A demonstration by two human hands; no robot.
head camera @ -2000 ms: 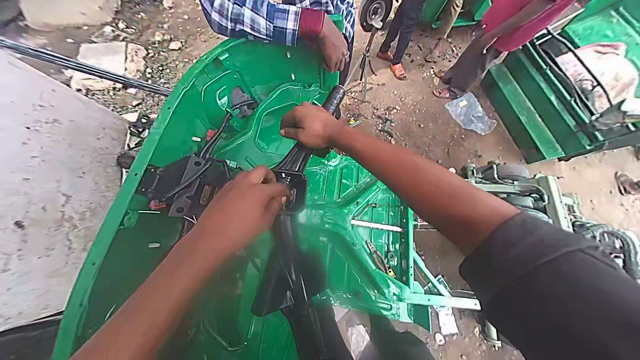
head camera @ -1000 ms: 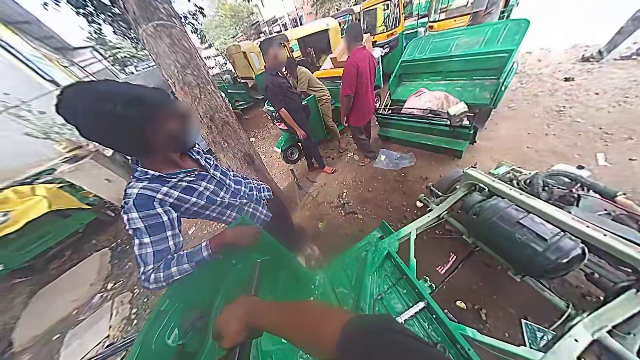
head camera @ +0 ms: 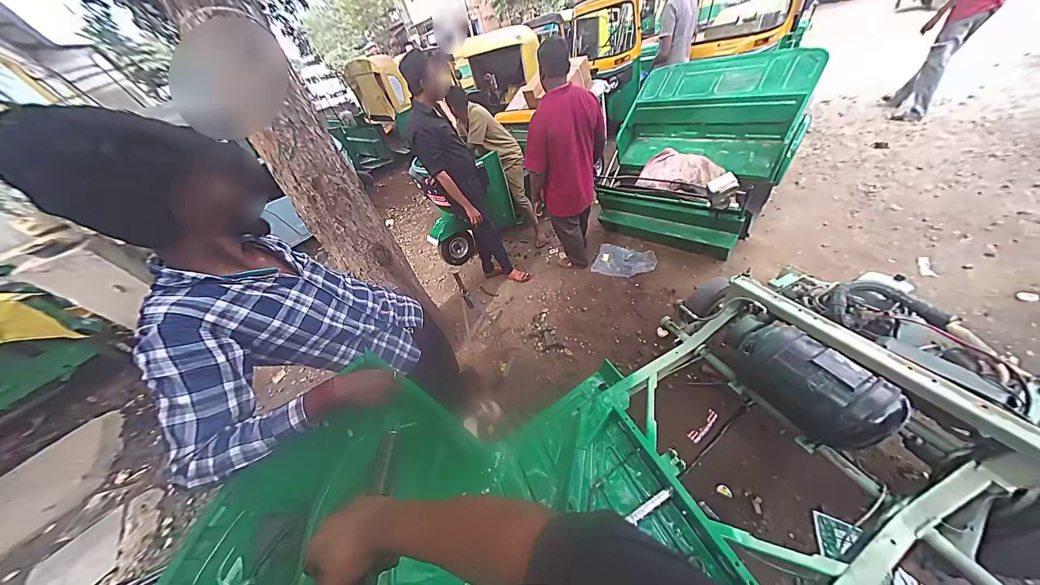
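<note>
My right hand is at the bottom of the view, blurred, over the green metal body panel of an auto-rickshaw. Its fingers look curled, but what they hold cannot be made out. Just above it a dark handlebar grip stands up from the panel. My left hand is out of view. Across the panel a person in a checked shirt rests a hand at the panel's far edge.
A pale green chassis frame with a black cylindrical tank lies at the right. Behind are a tree trunk, a green cargo body, a plastic sheet and several people near parked auto-rickshaws.
The view has swung up from the green body to the yard. My left hand, seen two seconds ago near the black steering parts, has left the view.
</note>
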